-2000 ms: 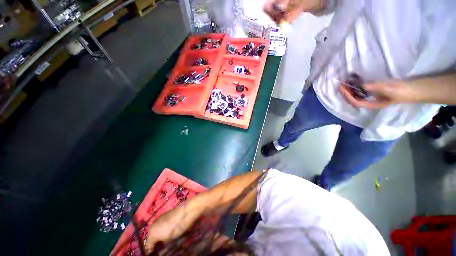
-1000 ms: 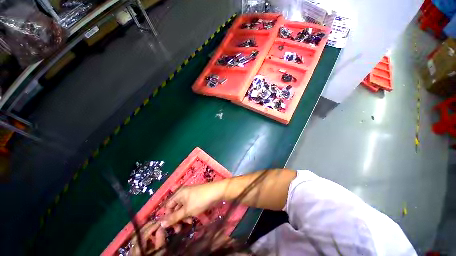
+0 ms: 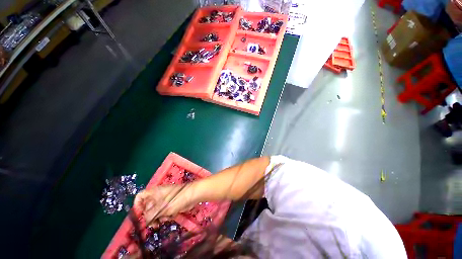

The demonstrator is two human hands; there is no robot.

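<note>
The near pink-red compartment tray (image 3: pixel 172 161) lies slanted on the green bench at the bottom. It holds a dense heap of small silvery and dark parts (image 3: pixel 164 236) and scattered tiny dark bits. My right hand (image 3: pixel 158 201) reaches in from the right, at the tray's left rim beside the loose component pile (image 3: pixel 119 193). Its fingers are bent; blur and hair strands across the picture hide whether they hold a part. I cannot make out my left hand; a blurred skin-toned patch at the bottom edge is unclear.
Beyond is a larger pink-red parts tray (image 3: pixel 185 92) with mixed parts in several compartments. A small pale scrap (image 3: pixel 191 114) lies on the green surface. A storage rack (image 3: pixel 50 31) stands upper left. Red stools (image 3: pixel 428 81), a cardboard box (image 3: pixel 413 41) and stacked red trays (image 3: pixel 342 54) are right.
My right hand has moved from over the tray's parts to its left rim, uncovering the silvery heap. The other person at the upper right has gone from view. The camera view has shifted.
</note>
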